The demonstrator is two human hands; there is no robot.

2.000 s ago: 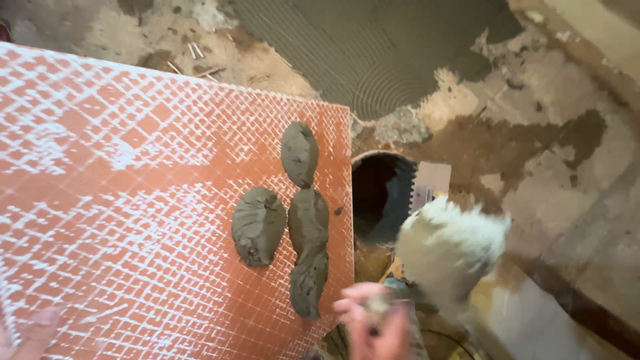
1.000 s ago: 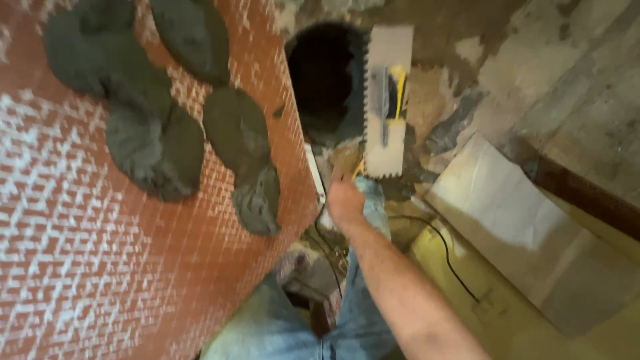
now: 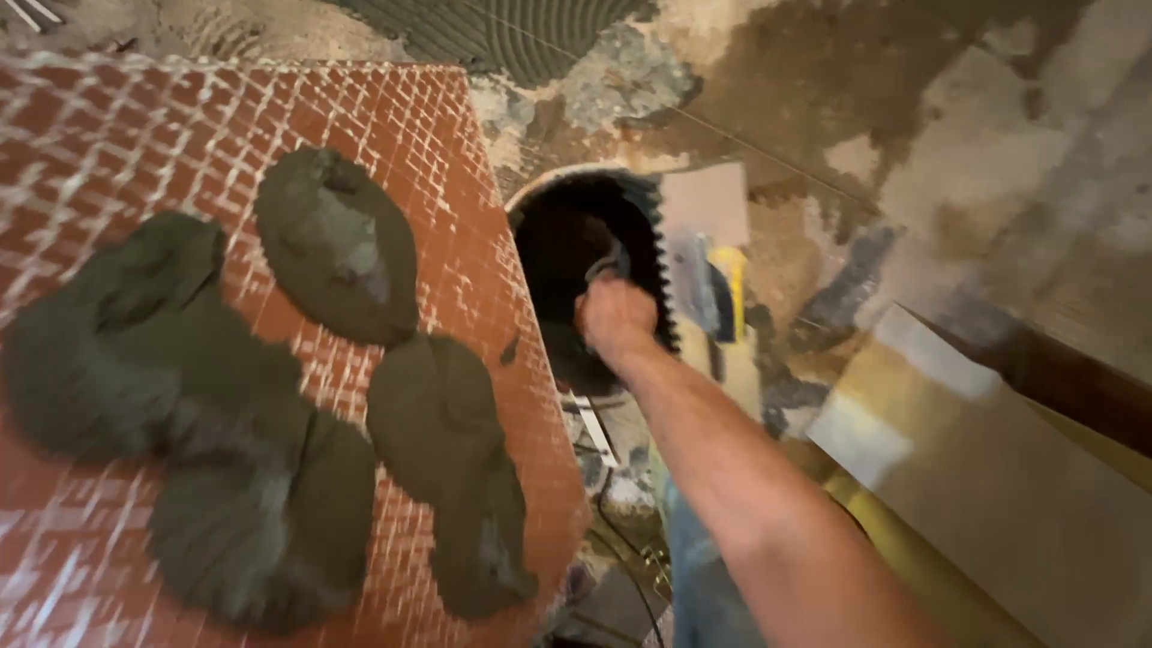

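Observation:
My right hand (image 3: 619, 315) is closed around the handle of a tool (image 3: 608, 263), probably a trowel, whose far end is lost in the dark of a bucket (image 3: 576, 184). Left of the bucket is a large tile (image 3: 468, 180), its reddish back showing a pale grid pattern. Several mounds of grey mortar (image 3: 337, 247) lie on that tile. A notched trowel (image 3: 706, 202) with a yellow and dark handle rests at the bucket's right side, beside my forearm. My left hand is out of view.
Combed grey mortar (image 3: 522, 36) covers part of the floor beyond the tile. A pale flat sheet (image 3: 990, 486) lies at the lower right, over something yellow. A dark cable (image 3: 621, 526) runs near my leg (image 3: 706, 576) below the bucket.
My right hand has moved from beside the bucket's near edge into its opening. More mortar lies on the tile than two seconds ago. The view has shifted strongly.

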